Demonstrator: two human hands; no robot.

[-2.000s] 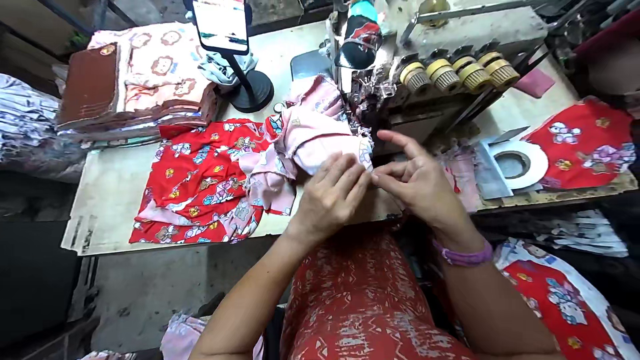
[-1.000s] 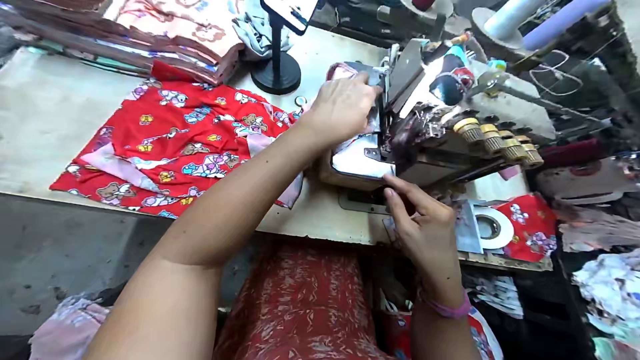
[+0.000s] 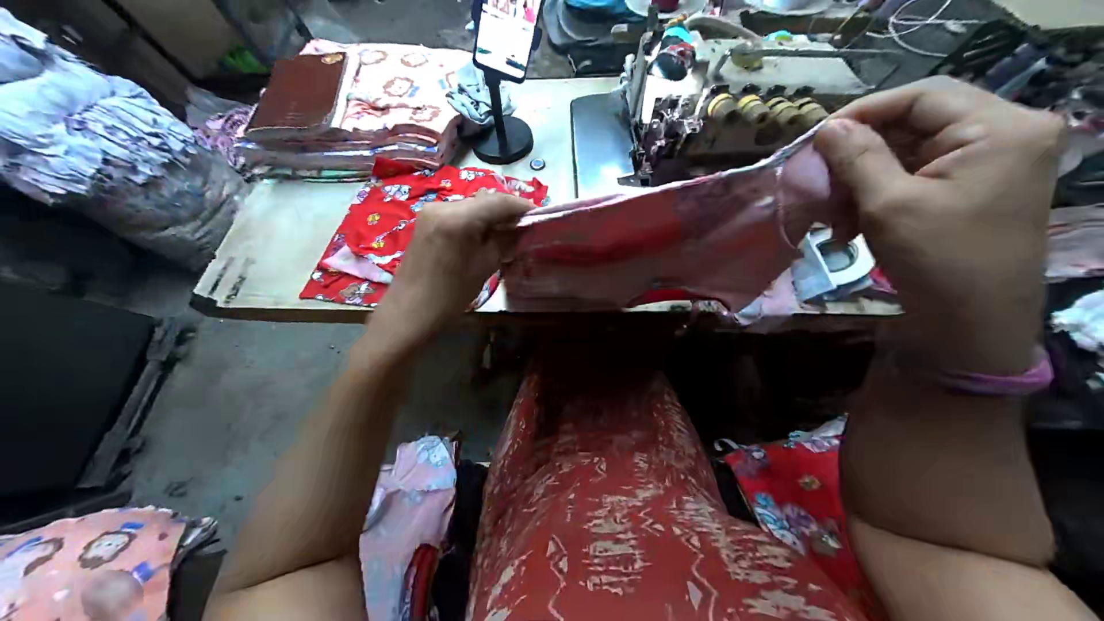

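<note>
A pink and red fabric piece [image 3: 638, 246] is stretched in the air between both hands, above the table's front edge. My left hand [image 3: 470, 237] pinches its left end. My right hand [image 3: 927, 172] holds the upper right corner between thumb and fingers, nearer the camera. A seamed edge runs along its top. Behind the fabric stands an industrial sewing machine [image 3: 750, 95] with several thread tension knobs and a metal plate [image 3: 599, 142] at its left. Red printed fabric [image 3: 388, 224] lies on the table, partly behind my left hand and forearm.
Stacked folded fabric [image 3: 397, 103] sits at the back left of the table [image 3: 267, 233], near a phone on a black stand [image 3: 503, 142]. A white tape roll [image 3: 837, 259] is at the right. A large fabric bundle [image 3: 112, 164] stands at the left. More cloth hangs low beside my lap.
Both hands have left the sewing machine's needle area and lifted, with the fabric now spread between them. The view has shifted.
</note>
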